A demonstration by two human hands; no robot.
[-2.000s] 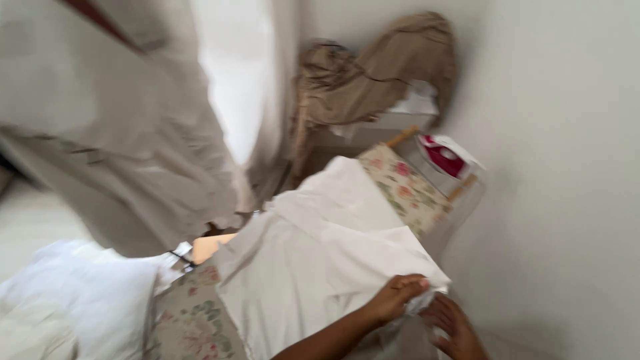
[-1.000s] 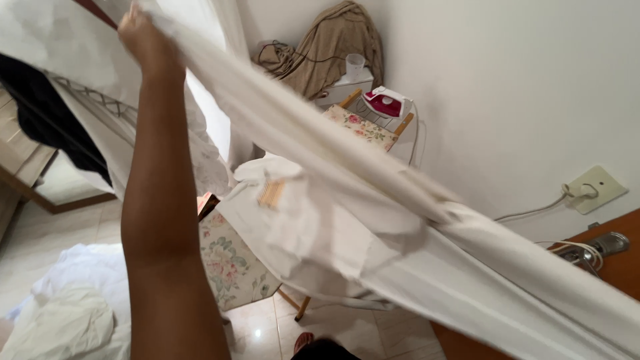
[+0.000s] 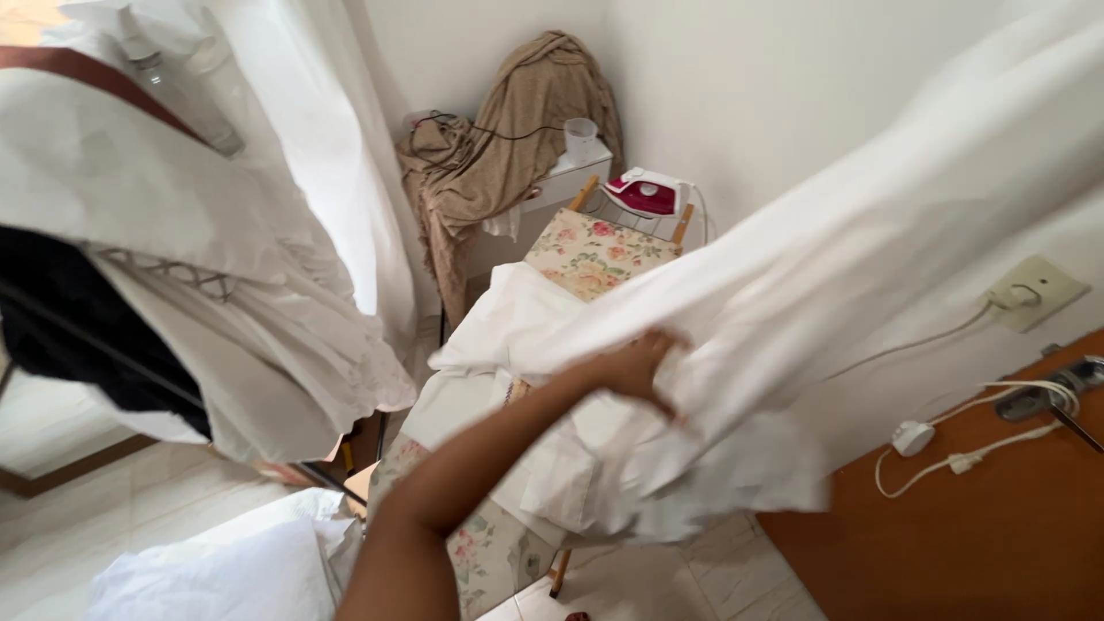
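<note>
My left hand [image 3: 642, 371], blurred, reaches over the ironing board from below with its fingers apart, against or just in front of a white cloth [image 3: 776, 259]. That cloth runs blurred from the board up to the top right edge. My right hand is out of view. More white fabric lies over the floral ironing board [image 3: 595, 254], with a small patterned patch near my left forearm. At the board's far end, a red and white clothes iron [image 3: 645, 194] rests on the wire rack.
White garments [image 3: 285, 345] and a black one [image 3: 95, 336] hang at the left. White fabric [image 3: 224, 569] is piled lower left. A brown cloth [image 3: 517, 129] and clear cup [image 3: 580, 138] are behind the board. A white cord [image 3: 975, 466] lies on the wooden surface [image 3: 931, 552] at right, near a wall socket [image 3: 1035, 293].
My left hand has come down from the upper left to over the board, and is no longer holding up the cloth there. The cloth now rises toward the upper right. My right hand has left view.
</note>
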